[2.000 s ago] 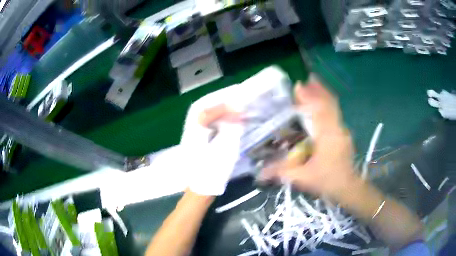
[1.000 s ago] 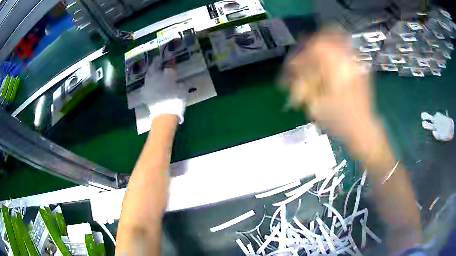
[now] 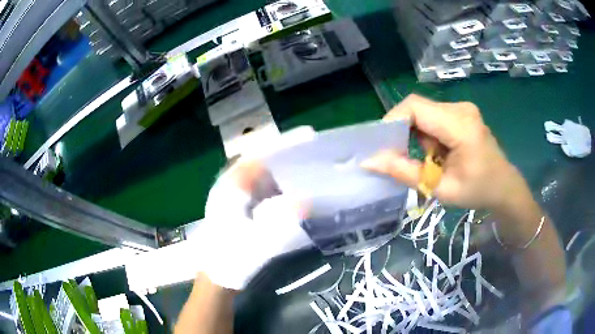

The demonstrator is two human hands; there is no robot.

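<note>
A retail box point(image 3: 352, 169) is held up in front of me, its plain white flap panel facing me and a grey printed part with clear plastic below. My left hand point(image 3: 251, 215), in a white glove, grips the box's left side; the glove is partly blurred. My right hand point(image 3: 437, 156), bare with a yellow-orange patch on a finger, pinches the flap's right end between thumb and fingers. Curly white liner strips point(image 3: 404, 287) lie heaped on the bench below the box.
Printed cartons point(image 3: 228, 78) lie on the green belt ahead. Stacked clear packs point(image 3: 466, 42) stand at the upper right, a white glove-like scrap point(image 3: 569, 137) at the far right. Green-sided cartons point(image 3: 72, 306) stand at the lower left. A metal post point(image 3: 72, 202) crosses the left.
My left hand has come back from the cartons on the belt and now holds a box. My right hand has come down onto its flap. One carton on the belt now lies apart from its neighbour.
</note>
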